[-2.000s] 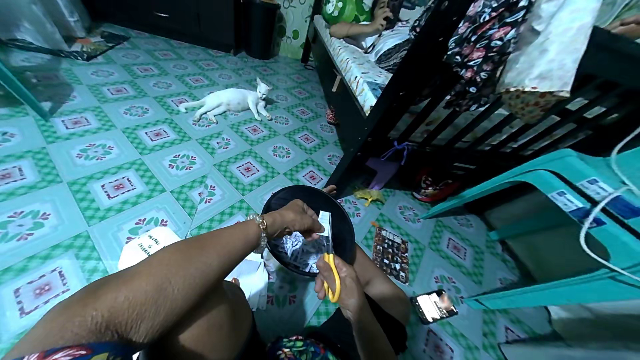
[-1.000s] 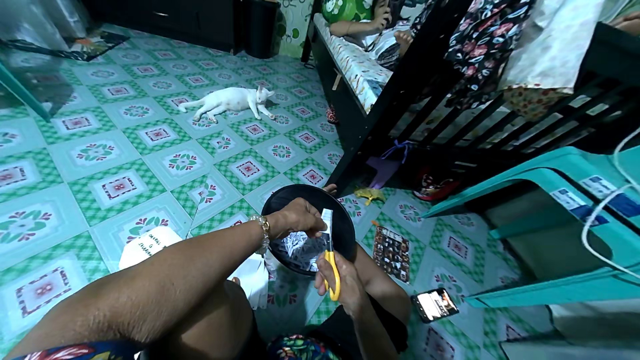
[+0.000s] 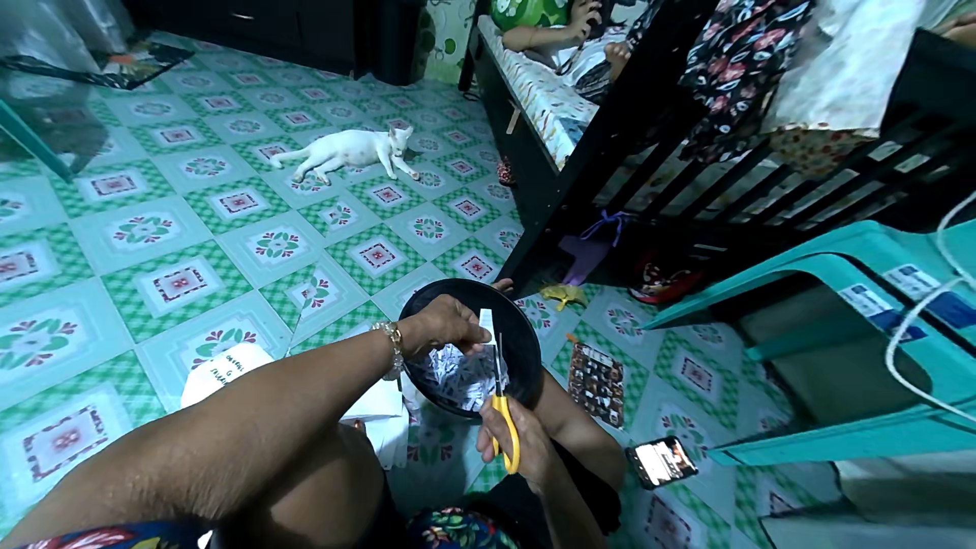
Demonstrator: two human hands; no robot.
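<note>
Over a round black basin (image 3: 526,320), my left hand (image 3: 444,324) pinches a narrow white paper strip (image 3: 486,320). My right hand (image 3: 518,442) grips the yellow handles of a pair of scissors (image 3: 501,404), whose blades point up beside the strip, close to my left fingertips. Whether the blades touch the paper, I cannot tell. Cut paper shreds (image 3: 457,374) lie in the basin below both hands. White paper sheets (image 3: 385,419) lie on the floor at the basin's lower left, partly hidden by my left arm and leg.
A white cat (image 3: 351,149) lies on the tiled floor. A lit smartphone (image 3: 662,461) and a printed sheet (image 3: 596,383) are to the right, near stacked teal plastic chairs (image 3: 801,259). Behind them stands a dark wooden bed (image 3: 549,206) with another person's arm above it. Paper bearing writing (image 3: 225,370) lies left.
My left hand has shifted slightly on the paper strip, and the part of the strip above its fingers looks shorter than two seconds ago. My right hand keeps hold of the scissors.
</note>
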